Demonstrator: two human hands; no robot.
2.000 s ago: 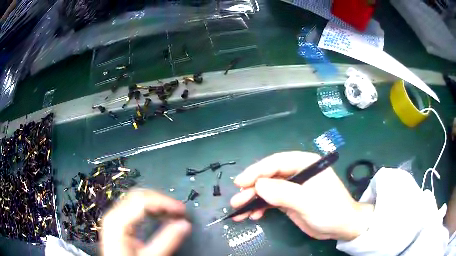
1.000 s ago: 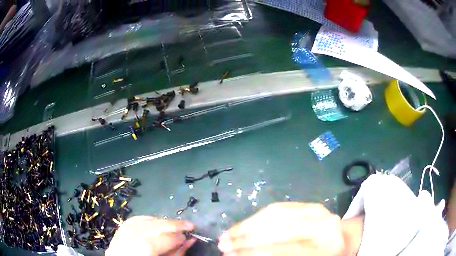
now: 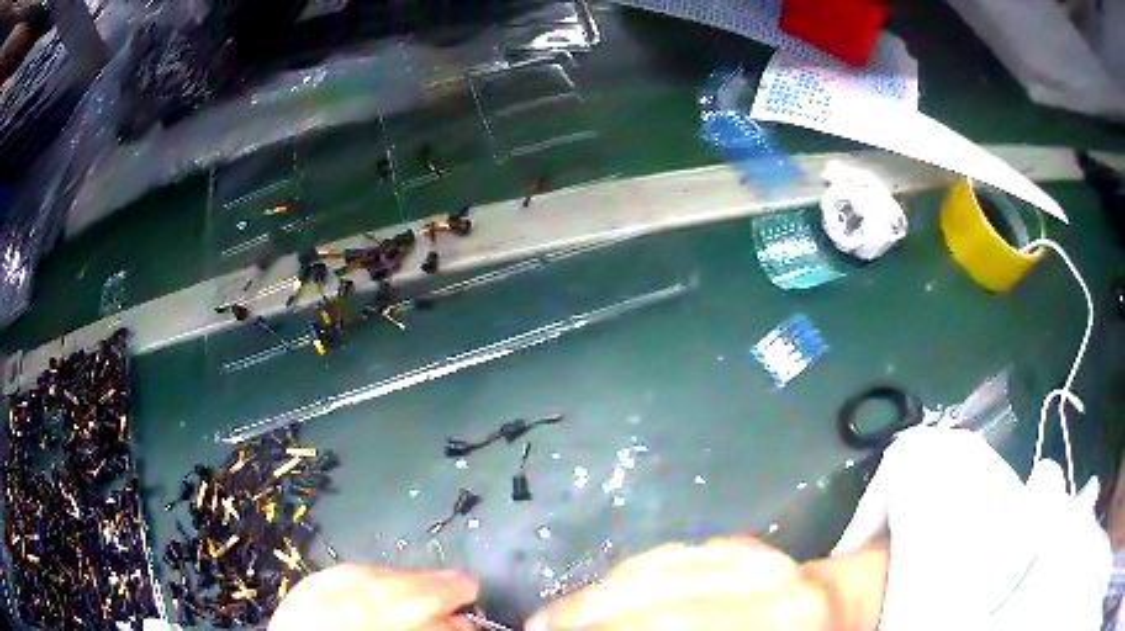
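Note:
My left hand [image 3: 376,600] is at the bottom edge, fingers closed together, with a small dark part and the thin pale tweezer tip at its fingertips. The part is mostly hidden. My right hand [image 3: 703,589] is beside it, back up, cut off by the bottom edge. It covers the tweezers, whose tip [image 3: 489,622] shows between the hands. Several black parts [image 3: 522,480] lie on the mat above the hands. A label sheet [image 3: 577,569] shows partly above my right fingers. A loose pile of black and gold parts [image 3: 253,518] lies left of my left hand.
A dense stock of parts [image 3: 74,493] is at far left. Scattered parts [image 3: 383,259] lie on the pale strip and clear tray. Blue sheet pieces [image 3: 790,350], a white wad [image 3: 862,212], yellow tape [image 3: 983,240], black scissor rings [image 3: 877,418] and white cord [image 3: 1086,321] are at right.
Since two seconds ago my right hand has moved down and turned over, hiding the tweezers' body. My left hand has moved down beside it. In the last second both have sunk slightly lower.

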